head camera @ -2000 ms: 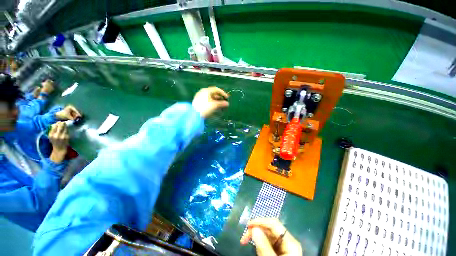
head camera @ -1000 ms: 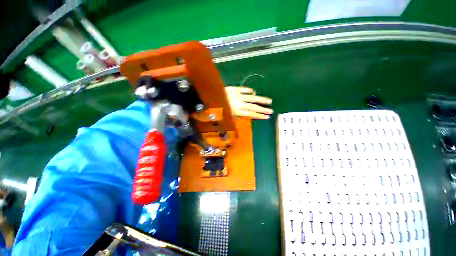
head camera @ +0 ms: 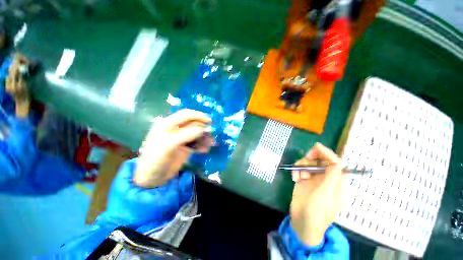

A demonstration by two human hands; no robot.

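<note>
My right hand (head camera: 317,195) holds dark tweezers (head camera: 309,168) level, their tips over the right edge of an adhesive dot sheet (head camera: 270,152). My left hand (head camera: 170,147) is curled around a small black part (head camera: 194,145), mostly hidden by the fingers and blurred. It is in front of the plastic bag with blue film (head camera: 216,101). The press fixture (head camera: 259,96) stands beyond the dot sheet, its red clamp handle (head camera: 335,51) over the base. A dark seat (head camera: 293,95) sits on the orange base.
The foam parts tray (head camera: 401,167) with rows of small dark marks lies right of my right hand. Spare pale strips (head camera: 134,71) lie at the left on the green bench. Another person's hands (head camera: 19,81) show at the far left. Shiny clear trays (head camera: 458,221) lie at the right edge.
My left hand has come back from behind the fixture to near the bench's front edge. My right hand with tweezers has come into view. The camera view has shifted.
</note>
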